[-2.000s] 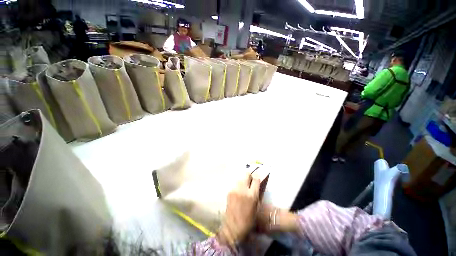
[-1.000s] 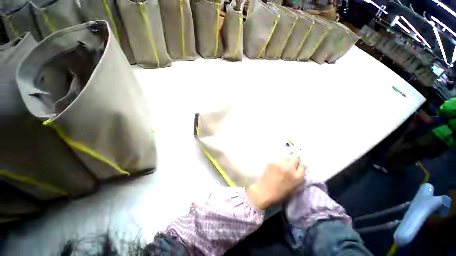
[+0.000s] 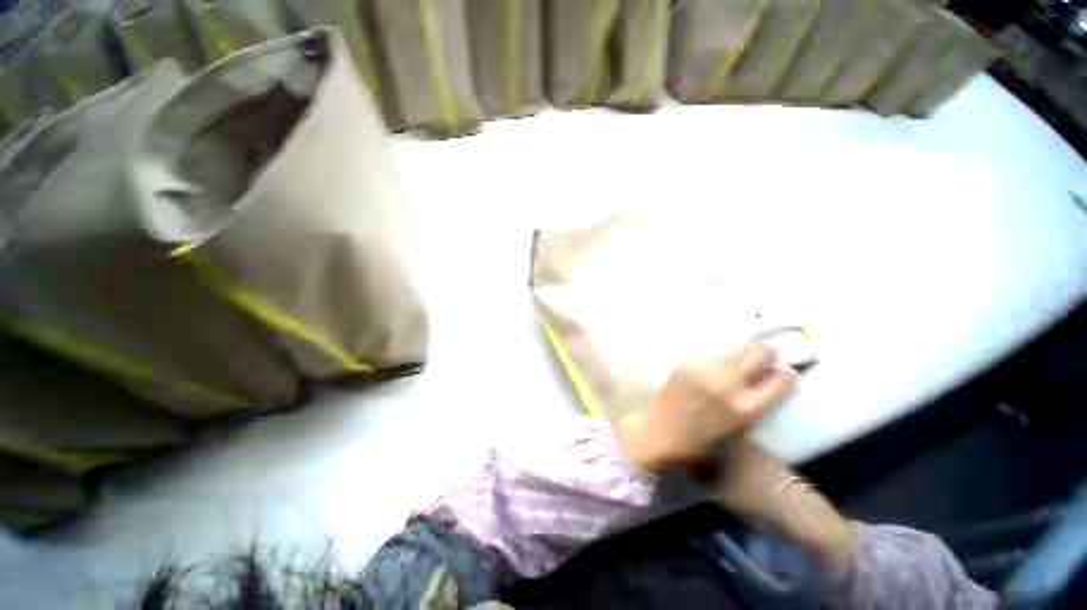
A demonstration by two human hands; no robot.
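A beige bag body (image 3: 608,346) lies flat on the white table, washed out by glare, with a yellow line on its near side and a dark base edge at left. My left hand (image 3: 703,408) is at its right, mouth end, fingers pinched at the rim beside a small whitish piece (image 3: 789,346) that I cannot identify. A small dark dot shows just above the fingers. My right hand (image 3: 741,472) is blurred and mostly hidden under my left hand; its wrist crosses below, and its fingers and any hold do not show.
Upright beige bags with yellow seams (image 3: 584,54) stand in a row along the far edge. More stand close at left, including an open-topped one (image 3: 322,238). The table's near right edge (image 3: 882,429) drops to dark floor. A pale blue stand part (image 3: 1055,554) is at lower right.
The view has tilted down and turned left, so the people and lamps have left it. The flat bag looks unmoved on the table. My hands remain at its mouth end, with the right forearm more exposed.
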